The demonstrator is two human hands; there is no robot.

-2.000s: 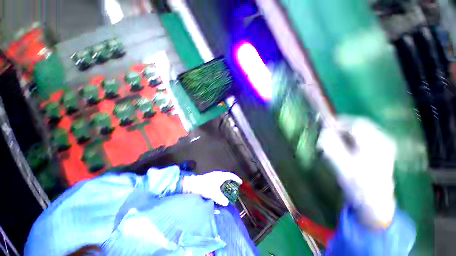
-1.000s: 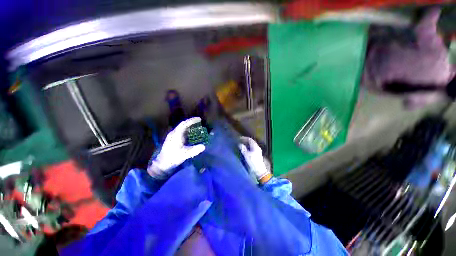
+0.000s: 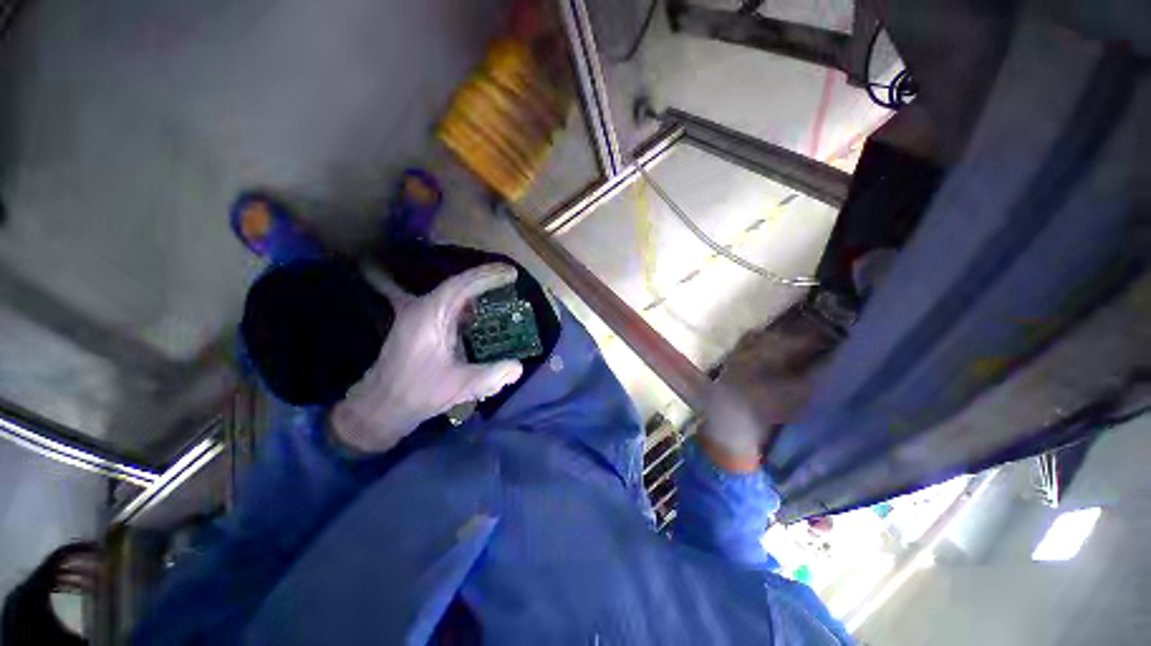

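A small green circuit board [image 3: 502, 328] with components is held in front of the blue smock. My left hand [image 3: 423, 360], in a white glove, grips it between the thumb below and the fingers above. My right hand [image 3: 747, 401] is low at the right, beside my sleeve, beneath a dark surface edge. It is blurred and in shadow, and its fingers cannot be made out.
A metal frame [image 3: 591, 95] with low rails stands ahead over the pale floor. A dark bluish panel [image 3: 997, 240] fills the right side. A yellow ribbed object [image 3: 505, 116] lies beyond my feet. A thin cable [image 3: 707, 240] hangs near the frame. Another metal frame is at lower left.
The view has swung from the trays and green mats down to the floor and my feet. My left hand still holds the board. My right hand has moved away from my front to the right.
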